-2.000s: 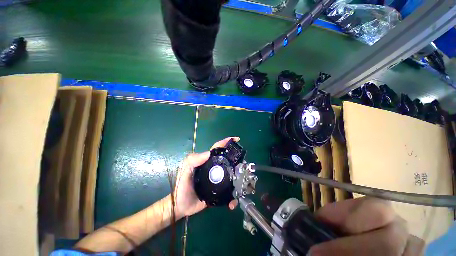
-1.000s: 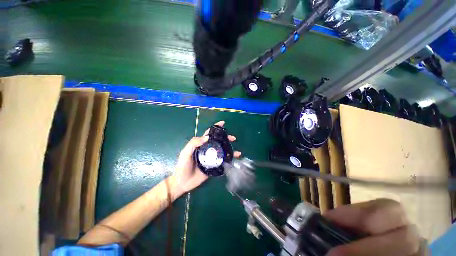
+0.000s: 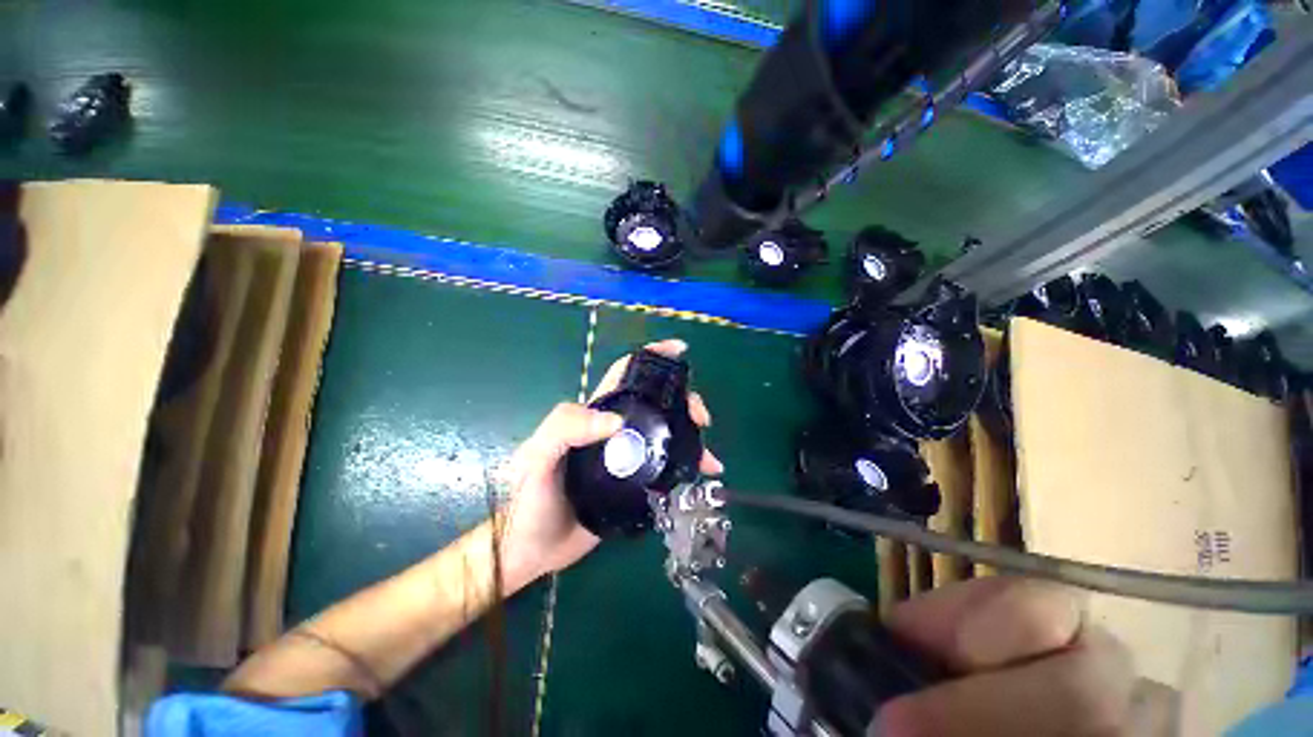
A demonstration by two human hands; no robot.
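My left hand (image 3: 555,482) holds a round black housing (image 3: 629,497) with a pale centre disc, its short neck pointing up and away. My thumb lies over its face near the disc. My right hand (image 3: 1008,655) grips the black handle of the screwdriver (image 3: 864,665) at the lower right. The driver's silver nose (image 3: 697,530) is at the lower right rim of the housing; whether it presses on the rim is hard to tell. A thin grey hose (image 3: 994,559) runs right from the nose, passing above my right hand.
Cardboard sheets stand at left (image 3: 94,432) and right (image 3: 1152,475). Stacked housings (image 3: 914,367) sit beside the right sheets. More housings (image 3: 644,228) lie on the green belt behind the blue edging (image 3: 490,274). A thick black cable bundle (image 3: 806,108) hangs overhead; a metal post (image 3: 1138,180) slants at right.
The held housing first moved away from me and turned; the driver nose then came back to its rim. The overhead bundle swung right, uncovering another housing on the belt. The view shifted slightly.
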